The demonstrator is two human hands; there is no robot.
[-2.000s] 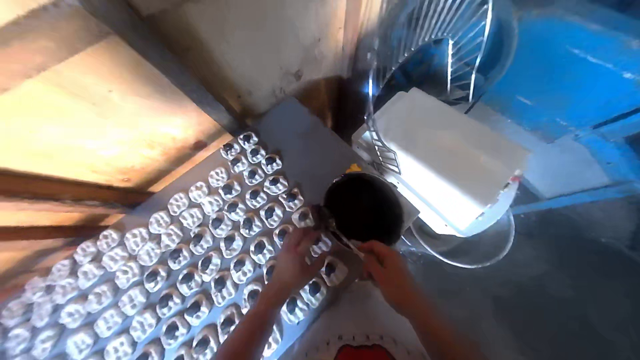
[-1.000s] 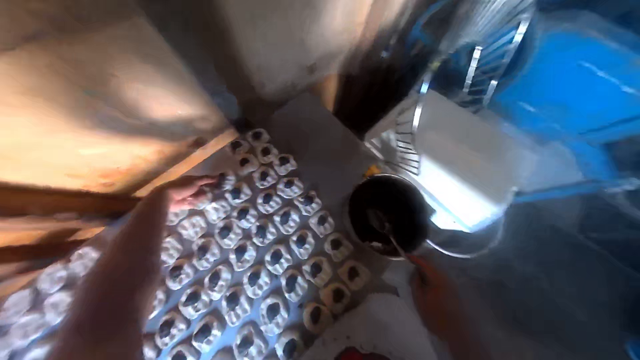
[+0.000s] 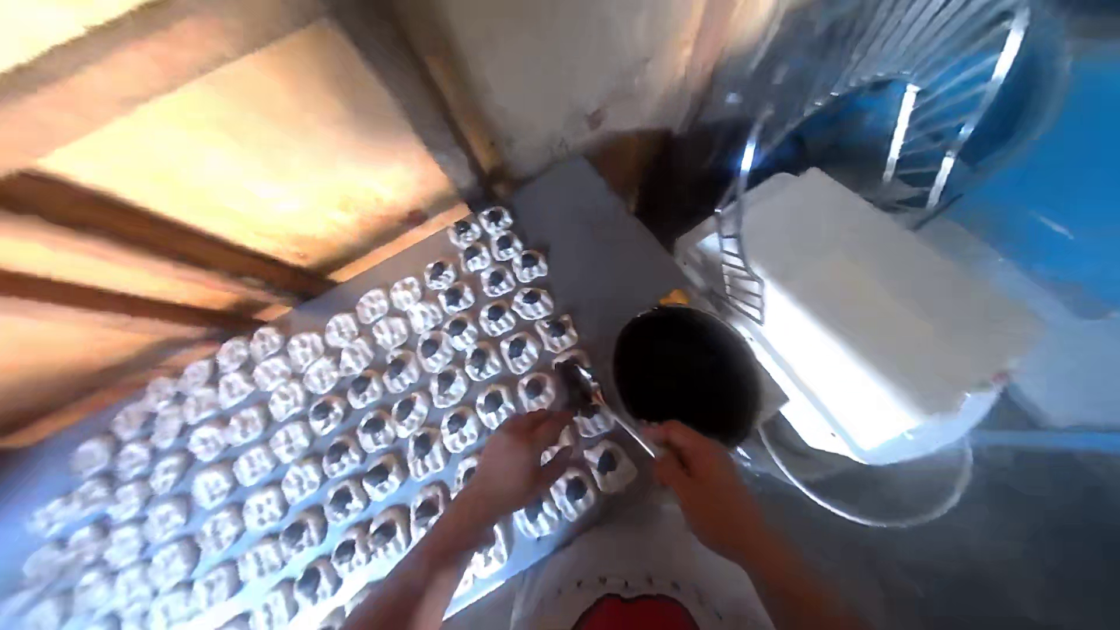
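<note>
Rows of small pale cups or molded pieces (image 3: 265, 506) cover the table; many hold a dark filling, while those at the far left look unfilled. My right hand (image 3: 691, 468) grips the handle of a metal spoon (image 3: 626, 426), whose dark-loaded end lies over the pieces by the pot's left side. My left hand (image 3: 525, 451) is beside the spoon's end, above the pieces, fingers bent; whether it touches anything is unclear. Just beyond my right hand stands a round pot (image 3: 687, 372) with dark contents.
A large white box or container (image 3: 875, 306) stands right of the pot, with a wire rack (image 3: 742, 262) against it. A curved white hoop (image 3: 875, 516) hangs below the box. Wooden framing (image 3: 157, 227) borders the table's far left side. A blue surface (image 3: 1050, 192) lies at upper right.
My left hand has come back from the far left edge of the pieces to near the spoon. The spoon has moved out of the pot to the left, over the pieces.
</note>
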